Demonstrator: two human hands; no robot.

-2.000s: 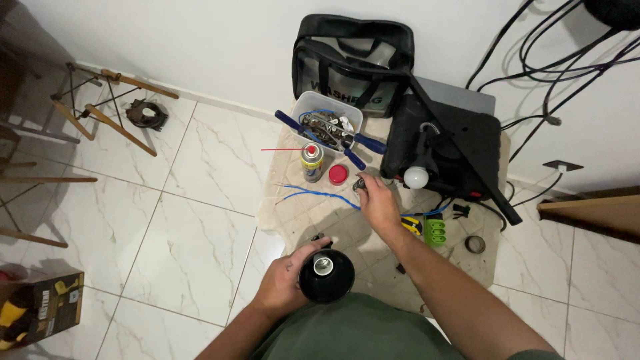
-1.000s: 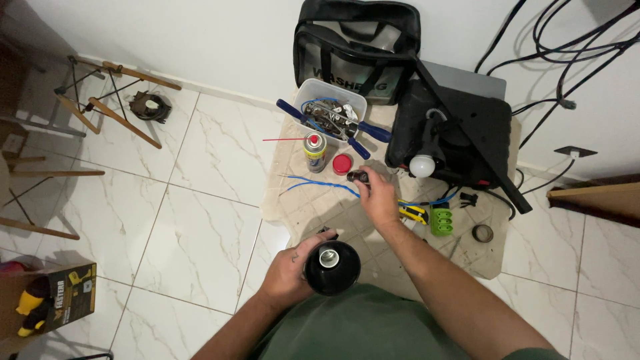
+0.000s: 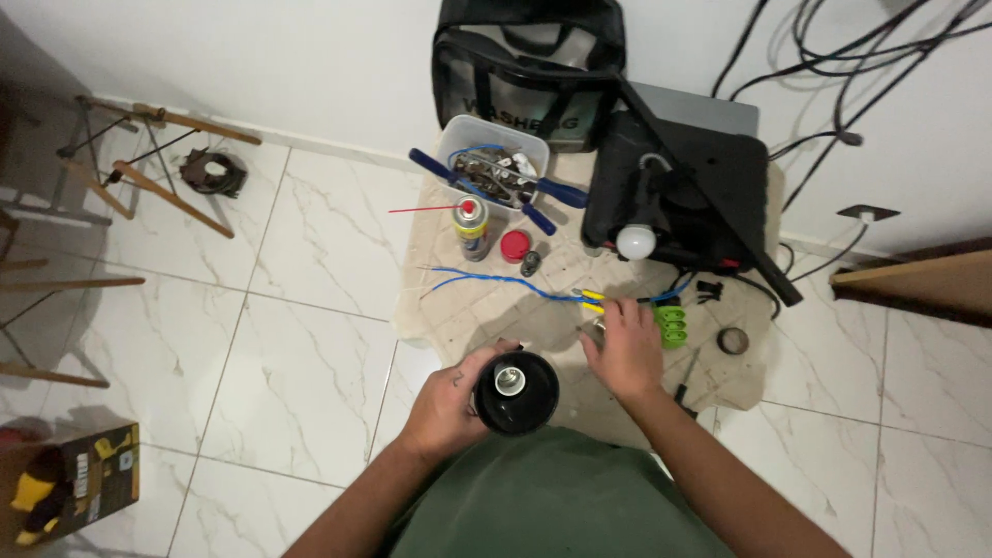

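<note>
My left hand [image 3: 457, 394] holds a round black lamp shade [image 3: 518, 411] with a metal-threaded bulb socket [image 3: 510, 380] inside it. Over the yellow-handled tool [image 3: 594, 295] and a twisted blue wire [image 3: 496, 277] lies my right hand [image 3: 629, 345], fingers bent; whether it grips anything is hard to see. Beyond the wire stand a spray can [image 3: 472, 232] with a red straw, a red cap [image 3: 515, 246] and a small dark part [image 3: 531, 263]. Right of my right hand are a green socket block [image 3: 671, 326], a roll of tape [image 3: 732, 341] and a screwdriver [image 3: 687, 381].
A plastic tub [image 3: 530, 147] of small hardware with blue-handled screwdrivers stands near a black bag [image 3: 535, 70]. A black case [image 3: 697, 163] with a white bulb [image 3: 636, 242] and a long black bar fills the table's far right. Black cables hang on the wall. Wooden-legged stands [image 3: 167, 194] are at left.
My right hand has moved from beside the red cap toward the right and nearer me, over the yellow-handled tool. The small dark part now lies by the cap. My left hand keeps the shade.
</note>
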